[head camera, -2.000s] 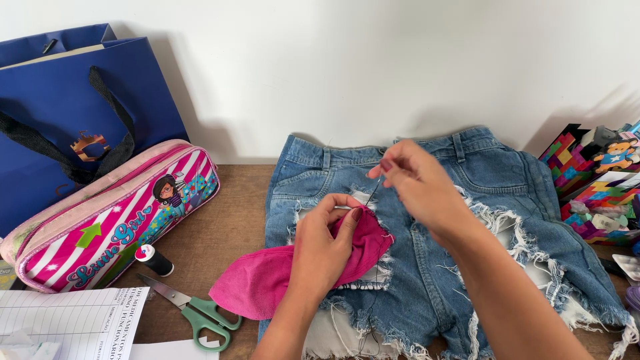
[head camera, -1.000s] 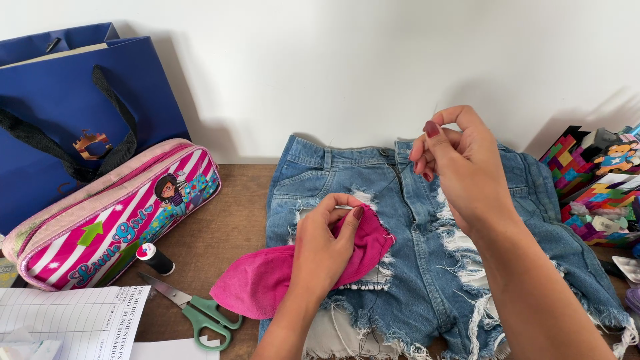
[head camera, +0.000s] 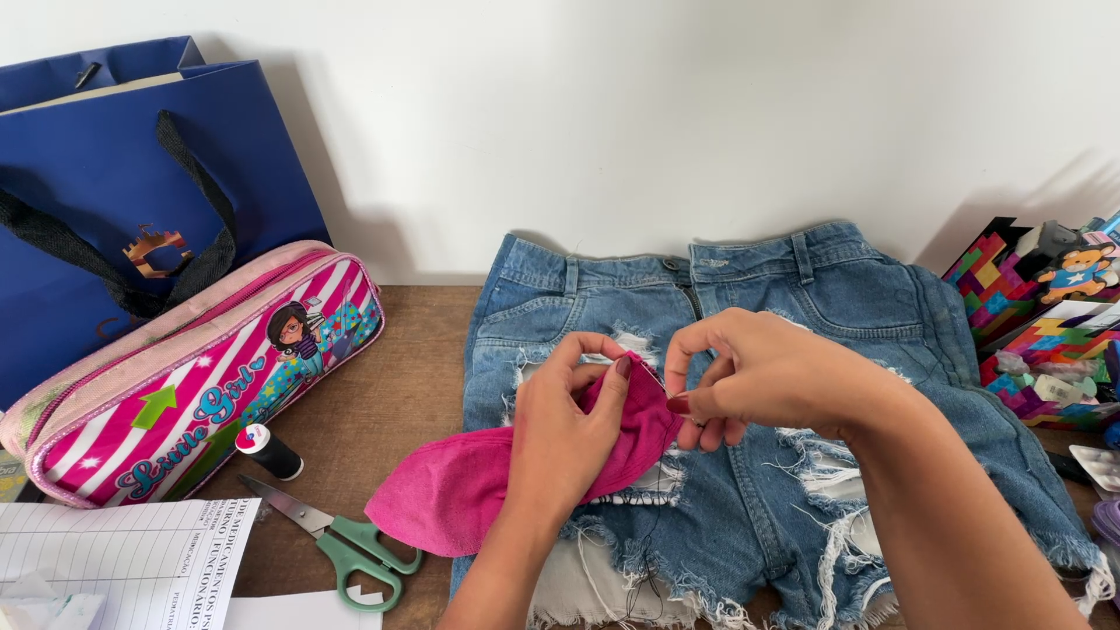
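Observation:
My left hand (head camera: 573, 420) pinches the upper edge of a piece of pink fabric (head camera: 455, 490) between thumb and forefinger. Close beside its right edge is my right hand (head camera: 726, 376), thumb and fingers pinched together at the cloth; a needle there is too small to make out for certain. Dark thread (head camera: 646, 560) trails below the fabric. Under both hands lies a pair of frayed, ripped denim shorts (head camera: 735, 499), waistband toward the wall.
Green-handled scissors (head camera: 350, 542) and a black thread spool (head camera: 269, 452) lie left of the shorts. Behind them are a pink pencil case (head camera: 210, 376) and blue paper bag (head camera: 262, 175). Printed papers (head camera: 114, 551) lie front left; colourful boxes (head camera: 1006, 280) stand right.
My right hand, raised above the shorts a second ago, has come down to the right edge of the pink fabric. My left hand keeps its hold on the cloth.

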